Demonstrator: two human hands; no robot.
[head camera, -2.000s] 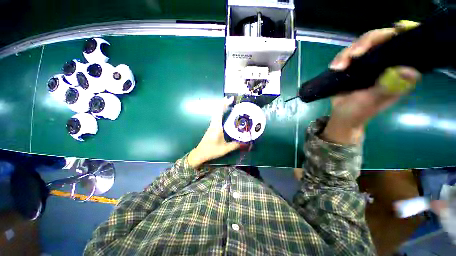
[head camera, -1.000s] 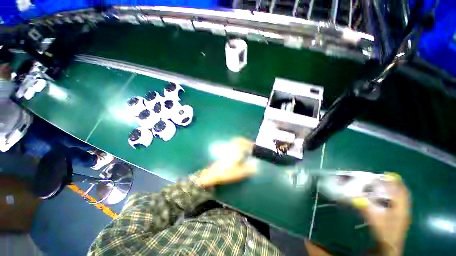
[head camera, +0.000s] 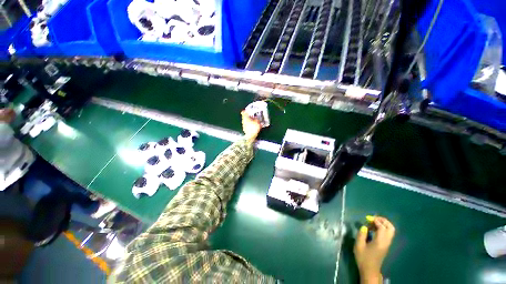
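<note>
My left hand (head camera: 251, 127) reaches to the dark green strip behind the bench and grips a white camera housing (head camera: 259, 112); thin wires trail right from it. My right hand (head camera: 375, 244), with yellow finger cots, is over the bench at the right, fingers curled; a small dark spot shows between thumb and fingers, too small to identify. The black electric screwdriver (head camera: 347, 166) hangs beside the grey-white screw feeder (head camera: 303, 172), held by neither hand. A cluster of white camera heads (head camera: 169, 163) with black faces lies on the green bench left of my left forearm.
Behind the strip are a roller rack (head camera: 316, 44) and blue bins (head camera: 233, 33), one holding white parts. A white cylindrical housing (head camera: 495, 242) is cut off by the right edge. A person's sleeve (head camera: 14, 158) is at far left. A metal-based stool (head camera: 108, 238) stands on the floor.
My left hand has moved from the bench to the back strip and taken hold of the housing there. My right hand no longer shows the white parts it held. The view has shifted.
</note>
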